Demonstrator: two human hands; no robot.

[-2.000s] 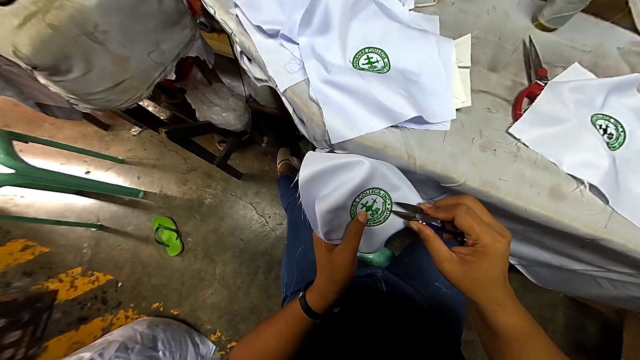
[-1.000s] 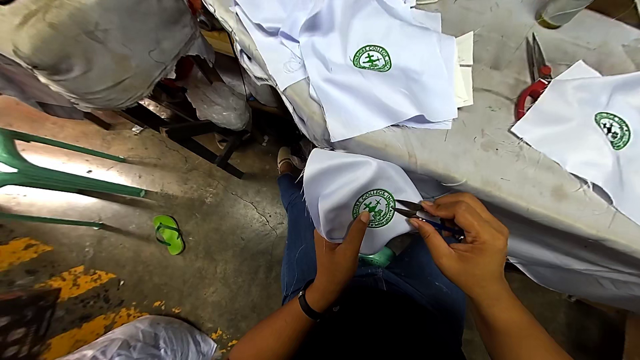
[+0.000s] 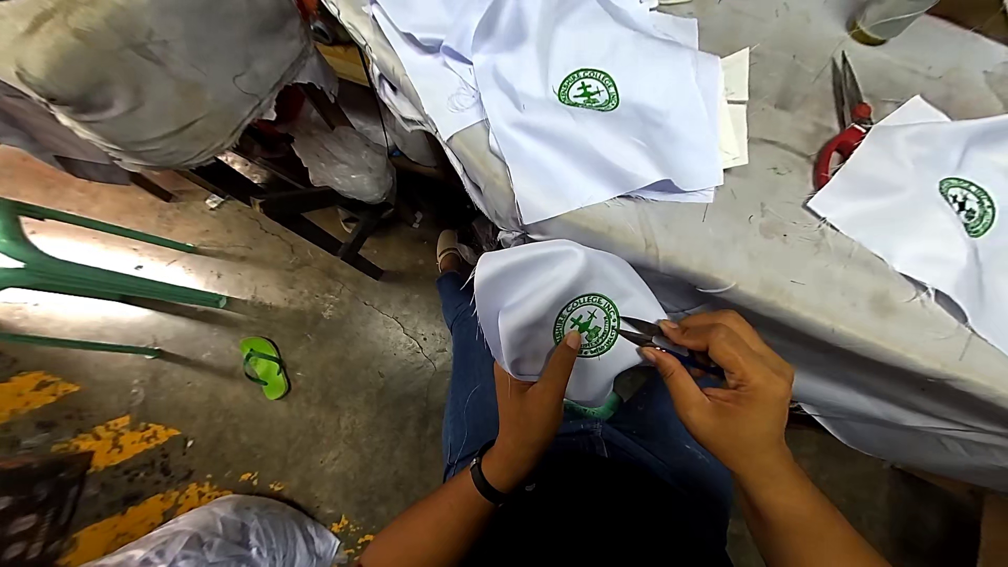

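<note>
My left hand (image 3: 535,409) grips a white fabric piece (image 3: 528,291) over my lap, its thumb on top at the lower edge of a round green embroidered emblem (image 3: 587,325). In my right hand (image 3: 728,378) are small thread snips (image 3: 647,332) with dark blades, held between thumb and fingers. The blades stand a little apart, their tips at the emblem's right edge. Part of the snips' handle is hidden by my fingers. Beyond the held piece, a stack of white fabric pieces (image 3: 535,150) with a like emblem lies on the covered table.
Red-handled scissors (image 3: 841,146) lie on the cloth-covered table (image 3: 756,236), partly under another emblem-bearing white fabric piece (image 3: 890,197). A glass container (image 3: 882,20) stands at the table's far side. On the left are a green plastic chair (image 3: 102,283), a green flip-flop (image 3: 264,368) and a filled plastic bag (image 3: 228,535).
The held fabric and both hands have stayed nearly in place. My right hand and the snips have shifted only slightly around the emblem's right edge.
</note>
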